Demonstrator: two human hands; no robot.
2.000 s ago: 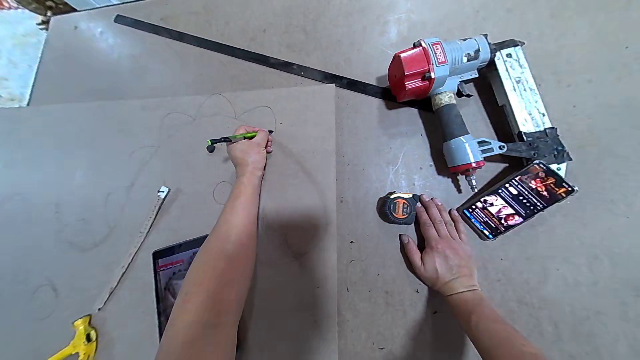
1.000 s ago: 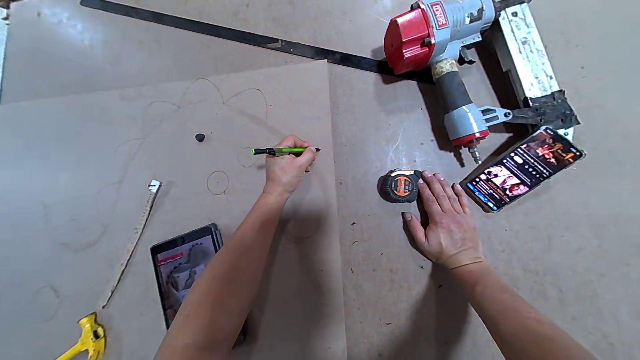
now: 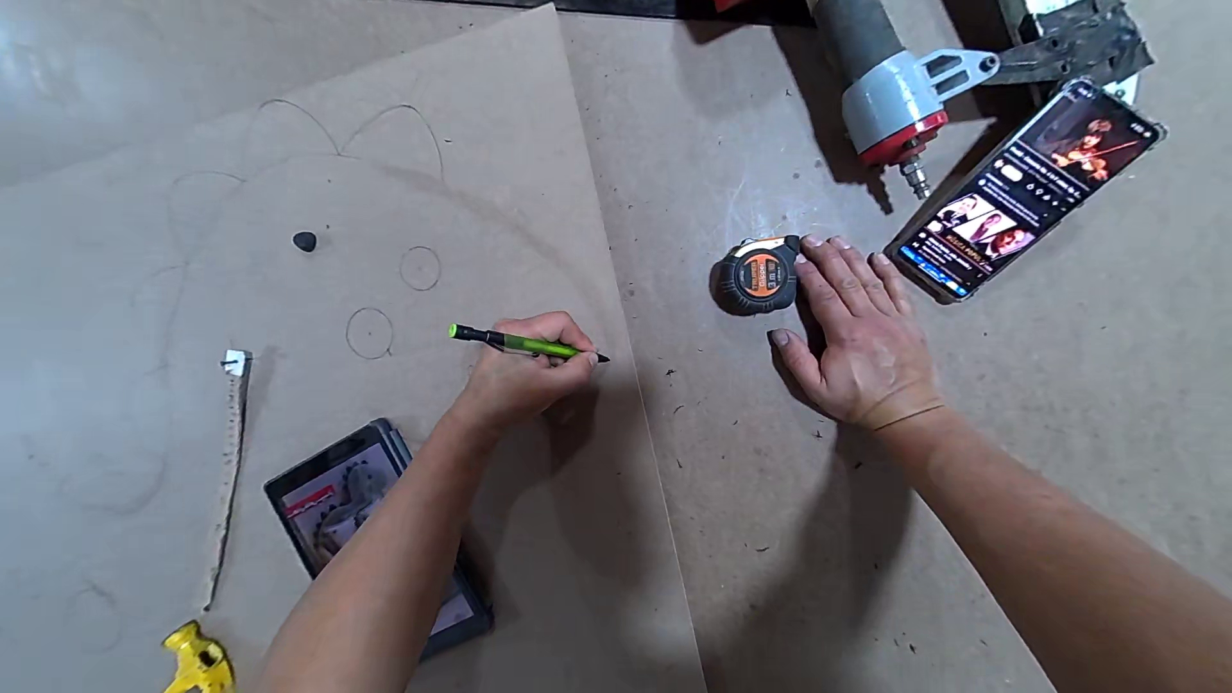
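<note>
My left hand grips a green and black marking pencil, its dark tip at the right side of a large brown paper sheet. Faint curves and small circles are drawn on the sheet. Flat on the grey surface, my right hand has its fingers spread and touches a black and orange tape measure. A tablet showing a picture lies partly under my left forearm. Beside the drawn circles sits a small black piece.
A pneumatic nailer or stapler lies at the upper right, close to a lit smartphone. Along the top edge runs a dark flat strip. A narrow measuring strip and a yellow tool are at left.
My left hand has moved with the pencil from the drawn curves at the top toward the right side of the sheet, then lower. My right hand stays by the tape measure. The view has shifted.
</note>
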